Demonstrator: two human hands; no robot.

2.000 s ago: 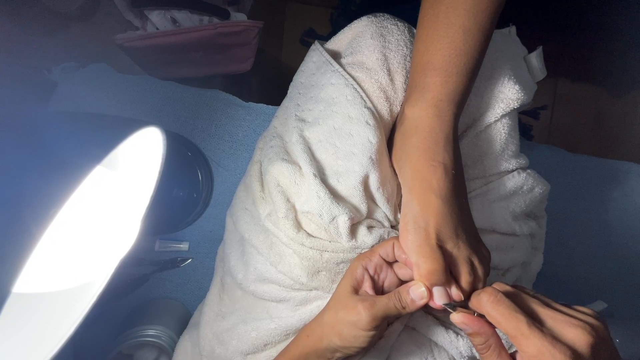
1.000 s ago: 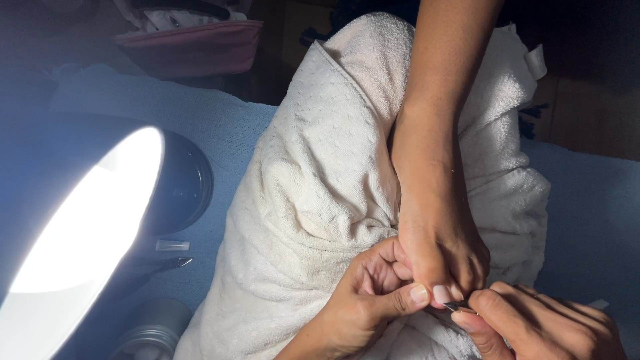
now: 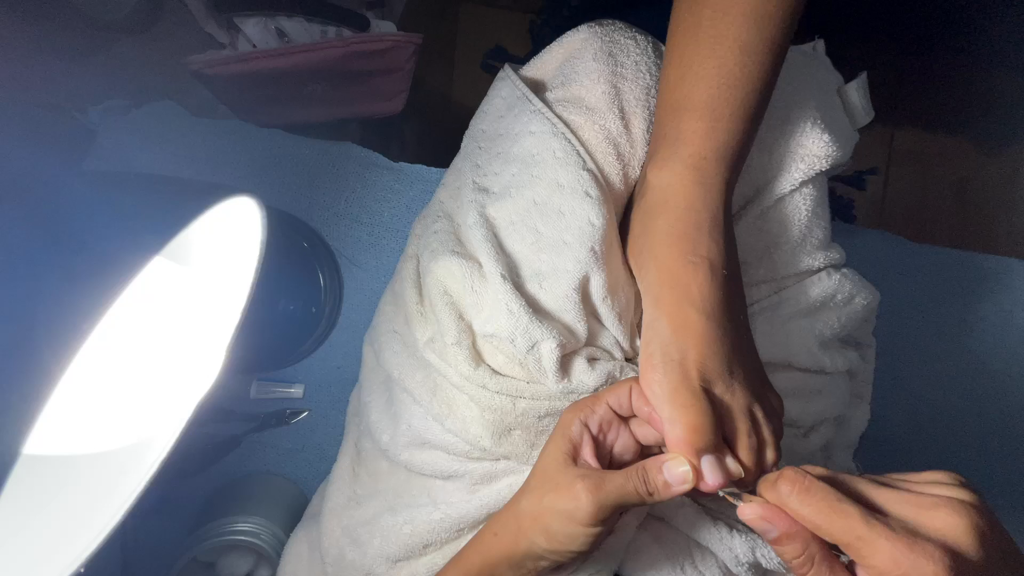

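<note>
Another person's bare foot (image 3: 696, 352) points down over a bundled white terry towel (image 3: 496, 320). My left hand (image 3: 596, 472) grips the big toe, with its thumb beside the toenail (image 3: 714, 470). On the right, my right hand (image 3: 872, 520) is closed on a small metal tool, seemingly cuticle nippers (image 3: 732, 496); only the tip shows and the handles are hidden in the hand. That tip lies at the ends of the toes, close to the big toenail.
A bright lamp (image 3: 152, 352) covers much of the left side. Near it on a blue cloth (image 3: 376, 200) lie a small clear piece (image 3: 277, 390), a pointed metal tool (image 3: 284, 418), a dark round dish (image 3: 308, 288) and a jar (image 3: 248, 528). A pink pouch (image 3: 320, 80) stands at the upper left.
</note>
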